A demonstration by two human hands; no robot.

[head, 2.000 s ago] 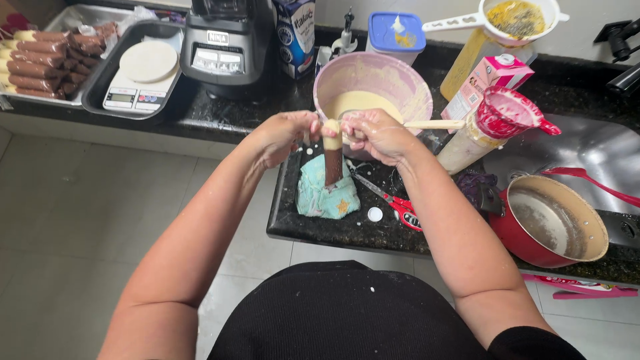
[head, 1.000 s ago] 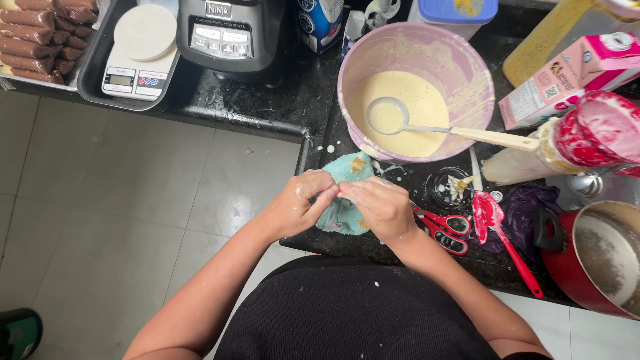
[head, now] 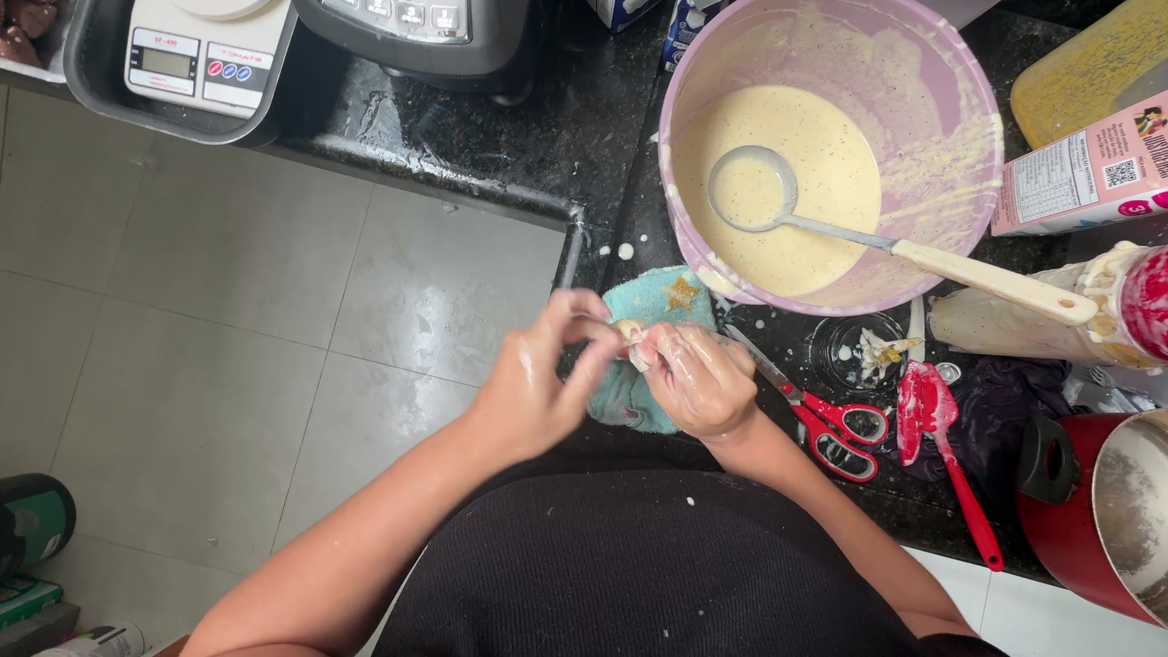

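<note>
My left hand (head: 547, 374) has its fingers curled and apart beside the pale, creamy top of a small filled bag (head: 630, 333). The fingers of my right hand (head: 701, 376) pinch that top; the rest of the bag is hidden beneath the hands. Both hands carry creamy smears. Below them lies a turquoise cloth (head: 650, 292) with a star on it. Beyond, a purple plastic bowl (head: 949, 82) contains cream-coloured liquid (head: 839, 164), and a ladle (head: 976, 274) rests in it with its handle over the rim.
Red-handled scissors (head: 835, 438) and a smeared red spatula (head: 954, 474) lie right of my hands. A red pot (head: 1063, 529) stands farther right, near a smeared bottle (head: 1031, 315) and a carton (head: 1086, 173). A kitchen scale (head: 196, 68) in a dark tray and a blender base (head: 420, 41) stand upper left.
Two seconds ago both hands held up a slim bag with a brown lower part and pale top; now they are lower, over the cloth. My left fingers have spread. The view has tilted down.
</note>
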